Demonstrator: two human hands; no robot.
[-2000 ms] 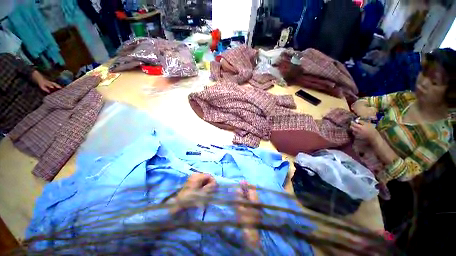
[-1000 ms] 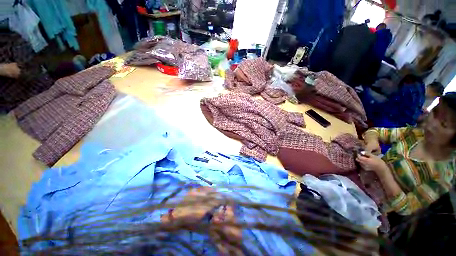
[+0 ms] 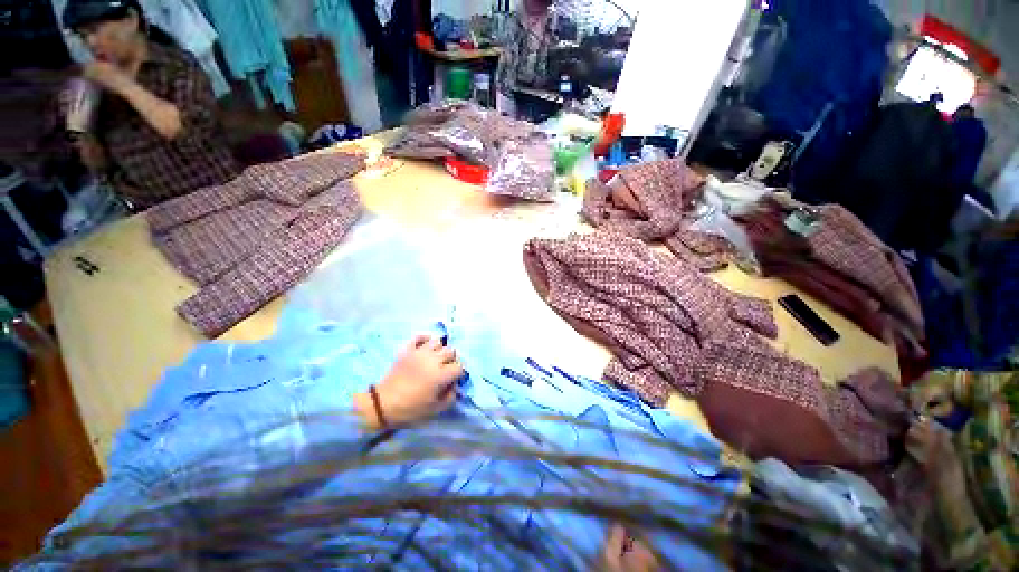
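Note:
A light blue shirt lies spread and crumpled nearest me. Small dark tags lie near its far edge. My left hand, with a band at the wrist, is closed on a fold at the shirt's far edge, around the collar area. My right hand is low at the bottom edge, small, blurred and mostly cut off, over the shirt; its grip is hidden. Dark blurred strands cross the lower picture in front of the shirt.
Tweed jackets lie at left and right. Bagged garments are at the back. A phone and a white plastic bag are at right. One person stands at left; a checked sleeve shows at right.
The view has turned left, so the table things sit further right. My left hand has moved forward to the shirt's far edge and closed on it. My hands are now apart, the right one low.

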